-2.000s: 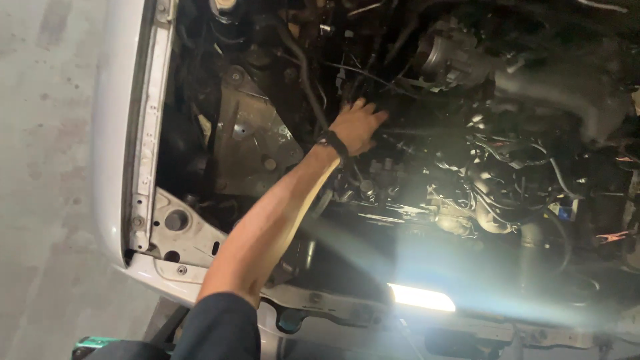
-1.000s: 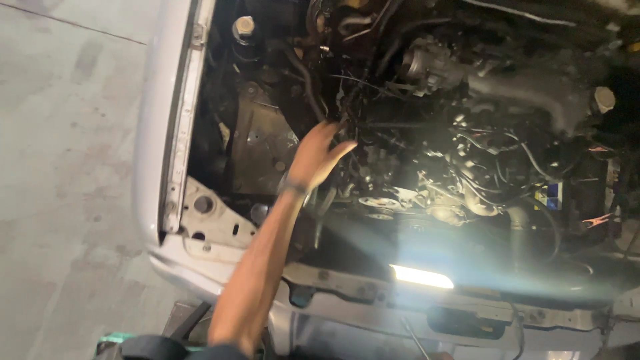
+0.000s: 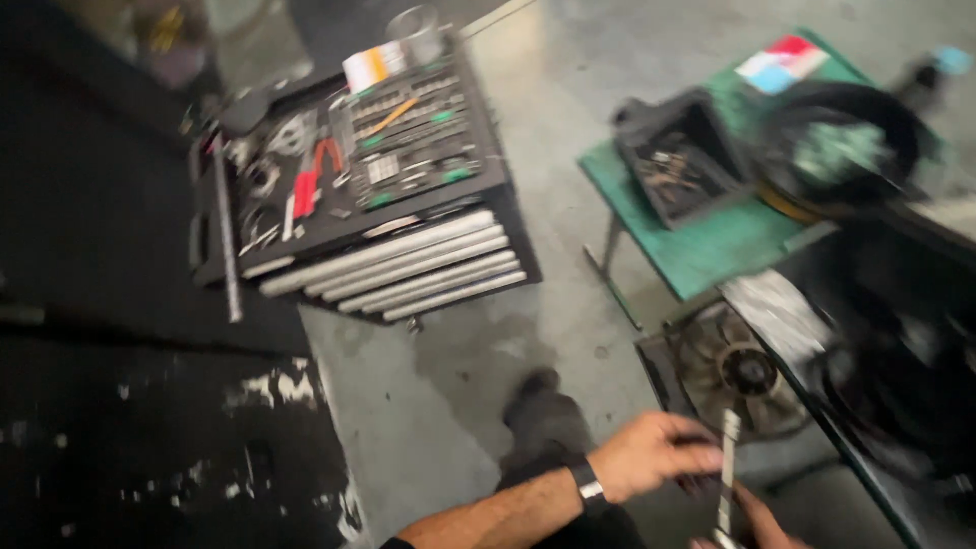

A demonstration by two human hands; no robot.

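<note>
The view is blurred. My left hand (image 3: 652, 457), with a dark band at its wrist, reaches in from the bottom, its thumb tip against a slim metal hand tool (image 3: 728, 465). Whether its fingers grip the tool is unclear. At the bottom edge, partly cut off, my right hand (image 3: 755, 522) is closed around the tool's lower part. The tool's exact kind cannot be told. Beyond the hands, a radiator fan (image 3: 747, 370) in a dark frame stands low beside a green table (image 3: 686, 267).
A black tool cabinet (image 3: 499, 179) bears a socket set (image 3: 415, 137), red-handled pliers (image 3: 328, 156) and a long metal bar (image 3: 225, 229). The green table holds a black tray (image 3: 671, 171) of small parts and a round black container (image 3: 846, 149). A dark, scuffed surface (image 3: 168, 442) lies left.
The view has swung from the engine bay to the tool cabinet and green table. My left hand was over the engine bay; now it is at the metal tool, and my right hand has come into view.
</note>
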